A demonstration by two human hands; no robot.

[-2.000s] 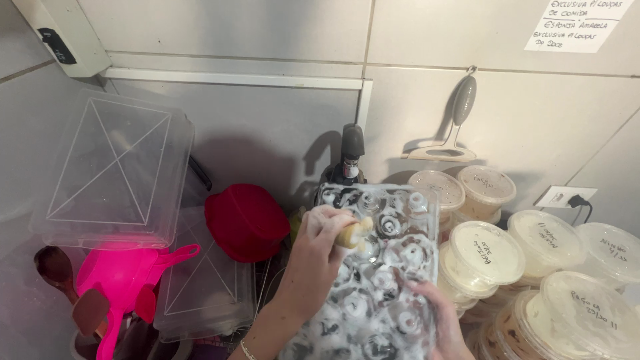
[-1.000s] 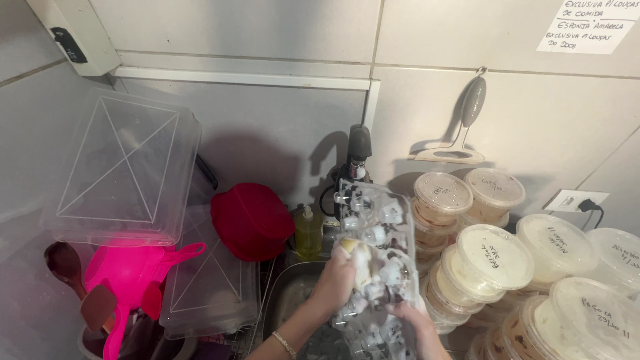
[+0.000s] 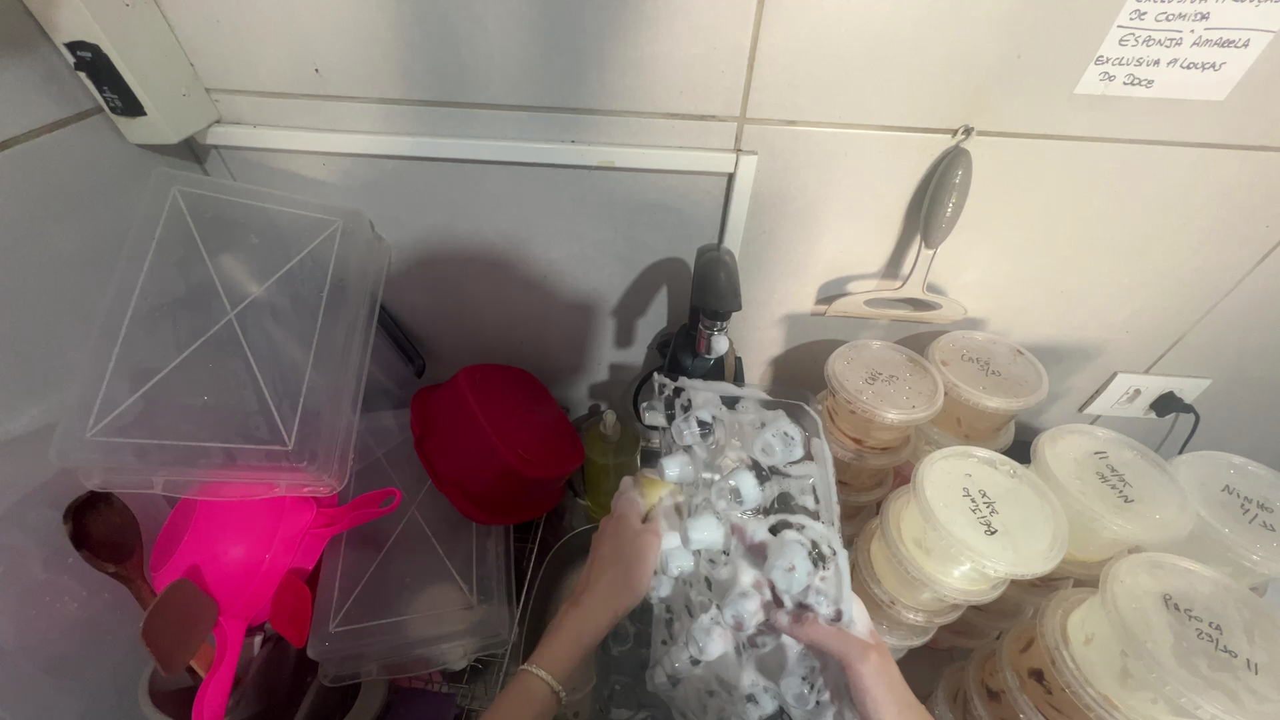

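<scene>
A clear plastic tray with rows of round cups (image 3: 710, 530), covered in white soap foam, is tilted up over the sink (image 3: 560, 590). My left hand (image 3: 625, 545) is closed around a yellow sponge (image 3: 652, 490) at the tray's left edge. My right hand (image 3: 825, 635) grips the tray at its lower right, its fingers partly hidden by foam and cups. Behind the tray's top edge stands a dark faucet (image 3: 715, 300). A bottle of yellow-green liquid (image 3: 610, 462) is just left of the tray.
Stacked lidded tubs (image 3: 985, 510) crowd the right side. At left are clear plastic boxes (image 3: 230, 330), a red bowl (image 3: 497, 443), a pink strainer (image 3: 235, 540) and a wooden spoon (image 3: 105, 535). A grey-handled utensil (image 3: 945, 200) hangs on the wall beside an outlet (image 3: 1145, 395).
My left hand with the sponge has moved from the tray's cups to its left edge. The tray has changed its tilt in my right hand.
</scene>
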